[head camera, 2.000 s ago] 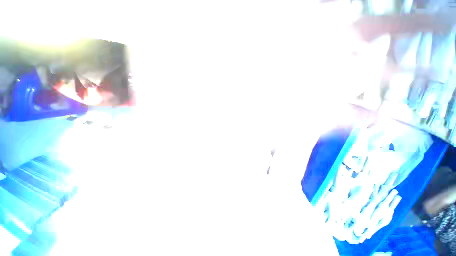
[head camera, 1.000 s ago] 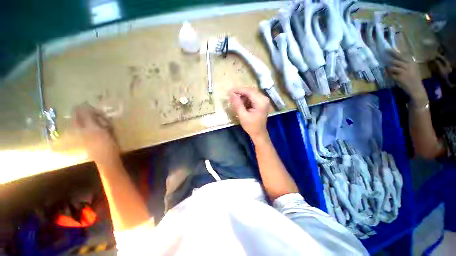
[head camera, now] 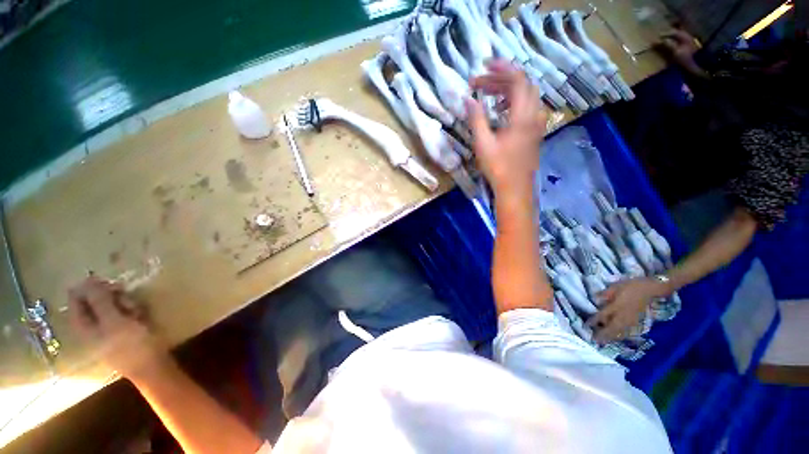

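My right hand is raised over the near side of a pile of grey-white handle units, with thumb and fingers apart. I cannot tell whether it touches a unit. My left hand is blurred and rests low over the bench at the left; its grip is unclear. A single handle unit lies on the bench with its striped head to the left. A slim silvery pen-like tool lies beside that head. A small white round cap sits on the stained patch.
A white squeeze bottle stands at the back of the worn bench. Small shiny parts lie by a thin rod at left. Another person's hand is on units in the blue bin at right. A green surface runs behind.
My right hand has moved right, from the bench front to the pile, and its fingers have opened. The view has shifted. Another person's hand is now in the bin.
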